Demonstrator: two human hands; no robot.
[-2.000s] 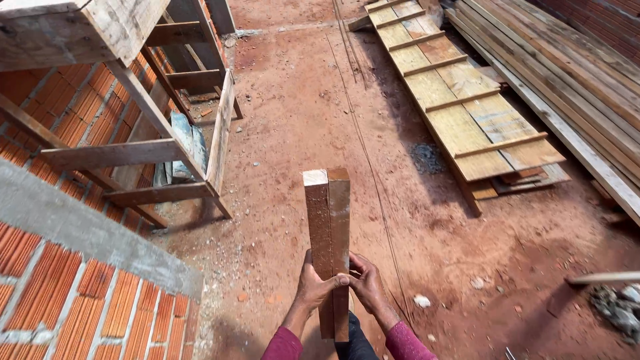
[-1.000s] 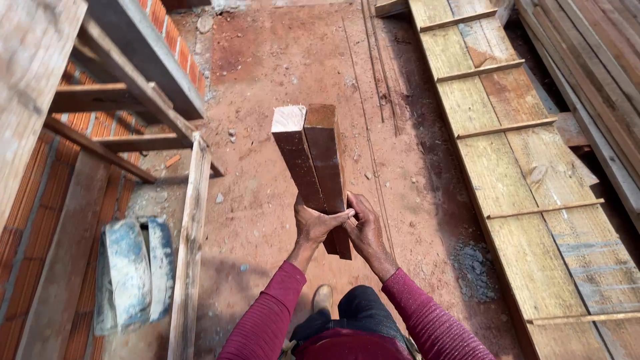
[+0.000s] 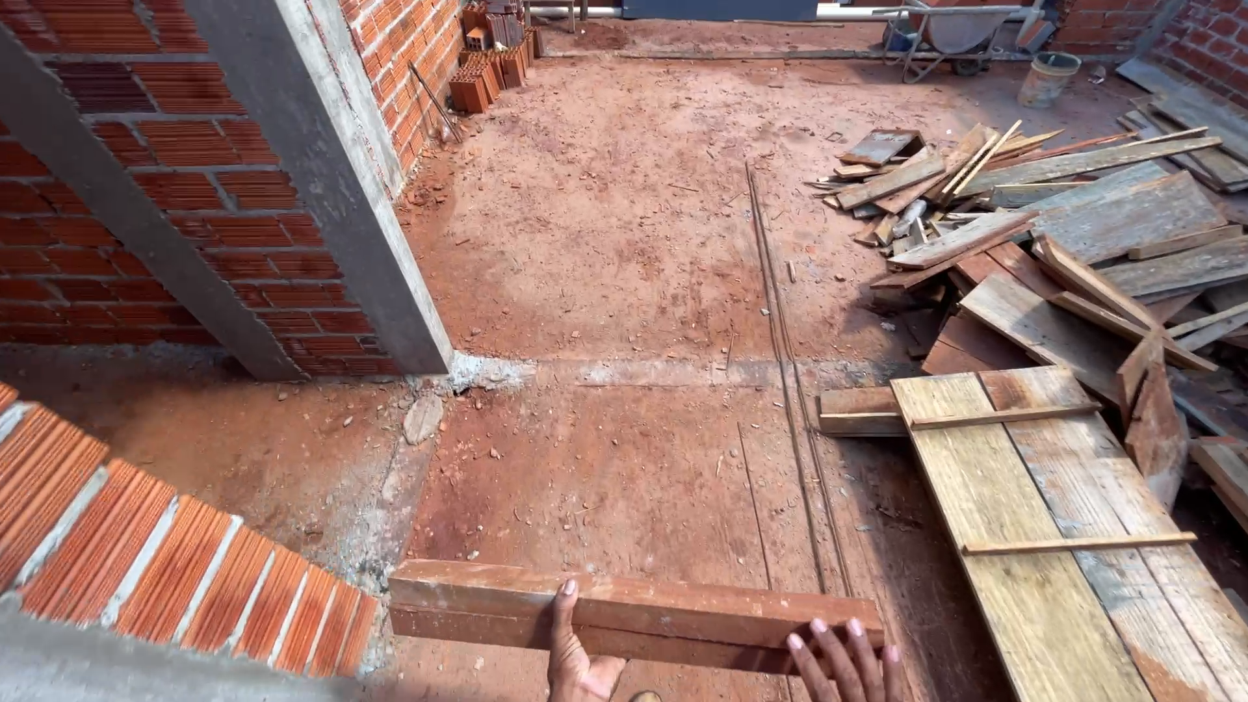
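Observation:
Two short wooden beams [image 3: 682,609] lie side by side, held crosswise low in the view, roughly level. My left hand [image 3: 582,648] is under and behind them near the middle, its thumb up against the near face; the other fingers are largely hidden. Toward the right end, my right hand [image 3: 846,663] touches the wood with its fingers spread over the near side; its palm is out of frame. The left end of the beams comes close to the hollow-brick wall in the picture.
A brick wall [image 3: 185,565] stands at left, with a concrete column [image 3: 331,185] beyond. Steel rods [image 3: 780,341] lie on the dirt floor. At right are a cleated plank panel [image 3: 1033,526] and a scrap-board pile [image 3: 1102,224]. Farther back stand a wheelbarrow [image 3: 960,34] and a bucket [image 3: 1049,80].
The beams, upright-looking and pointing away from me before, now lie crosswise. My hands, close together earlier, are apart along them. The view has shifted forward to the column and scrap pile.

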